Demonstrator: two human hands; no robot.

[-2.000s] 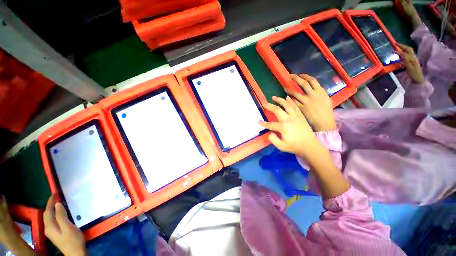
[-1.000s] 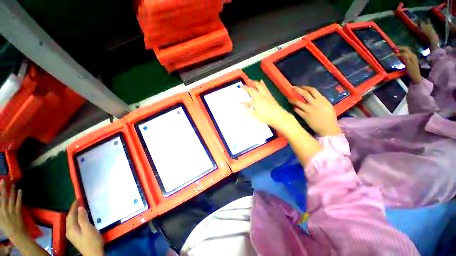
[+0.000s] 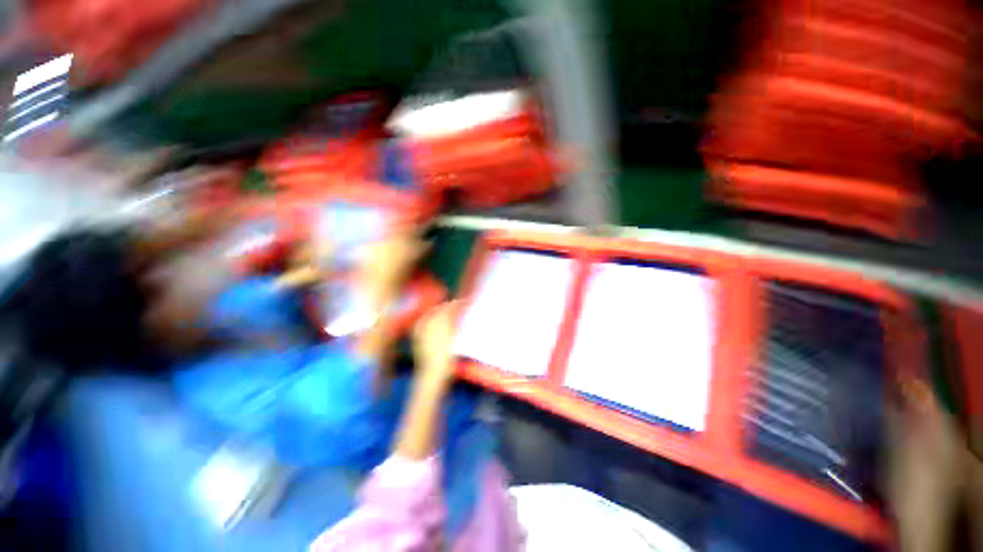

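The frame is strongly blurred. Three tablets lie side by side in orange-red frames. The left tablet (image 3: 517, 313) and middle tablet (image 3: 641, 343) show white screens. The right tablet (image 3: 814, 388) has a dark screen with faint pale lines. My left hand (image 3: 437, 336), below a pink sleeve, is at the left rim of the left tablet's frame; its fingers are too blurred to tell a grip. A hand, apparently my right hand (image 3: 929, 458), is a smear at the right tablet's right rim, partly cut off; its fingers cannot be made out.
A stack of orange-red frames (image 3: 841, 119) stands behind the row at the right. A grey upright (image 3: 577, 119) rises behind the left tablet. A blurred person in blue (image 3: 291, 404) is at the left, with arms near more orange-red frames (image 3: 485, 162). A pale rail (image 3: 668, 235) runs behind the tablets.
The view has swung left, so the tablets sit further right in the picture. The right tablet's screen has gone from white to dark with lines. The right hand is now at its right rim.
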